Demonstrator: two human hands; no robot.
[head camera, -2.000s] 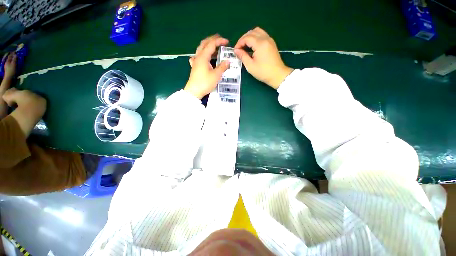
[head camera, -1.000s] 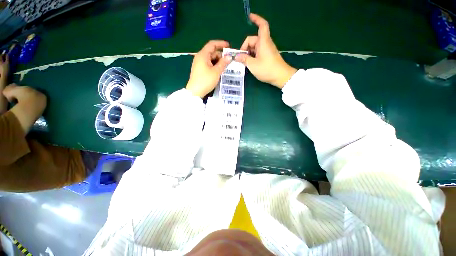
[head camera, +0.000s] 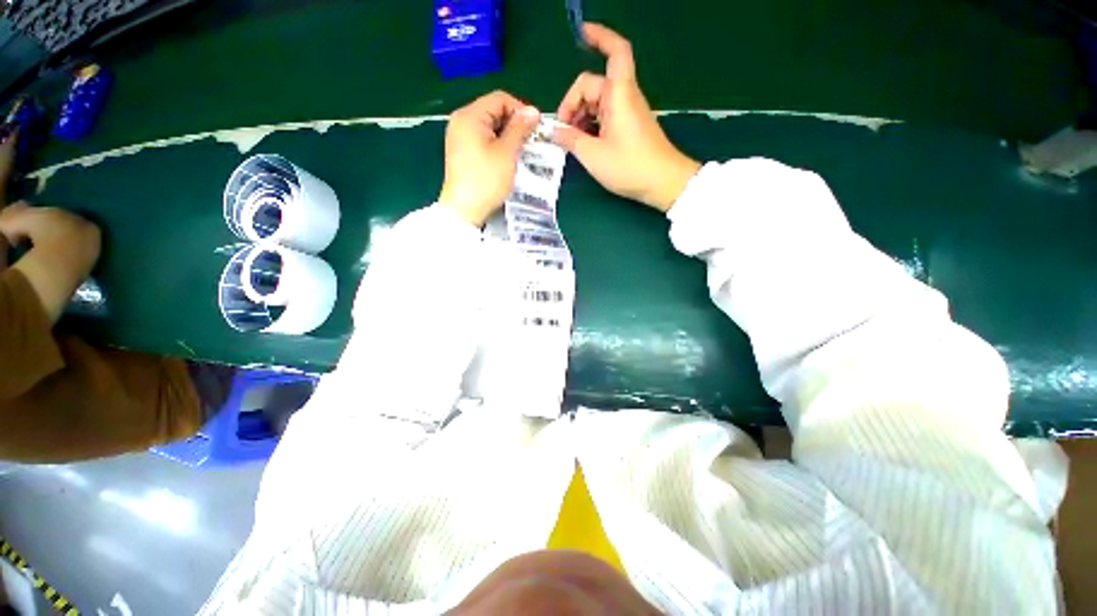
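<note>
A white barcode label strip (head camera: 541, 289) runs from my hands down to my lap edge, with rows of black print. My left hand (head camera: 484, 154) pinches the strip's top end from the left. My right hand (head camera: 623, 135) has thumb and a finger at the top right corner of the strip. A small dark label (head camera: 575, 17) sticks to the tip of its raised index finger. A blue product box (head camera: 467, 36) stands on the conveyor beyond my left hand.
Two spare label rolls (head camera: 283, 247) sit at left on the dark-green worktop (head camera: 698, 301). More blue boxes (head camera: 84, 102) are at the far left. A neighbour's arm (head camera: 54, 253) rests at the left edge, near a blue stool (head camera: 259, 415). A pale object (head camera: 1065, 154) lies at right.
The blue box beyond my hands has moved right along the belt. The box at far right has left view. A label appeared on my right index finger. The strip now bends and leans.
</note>
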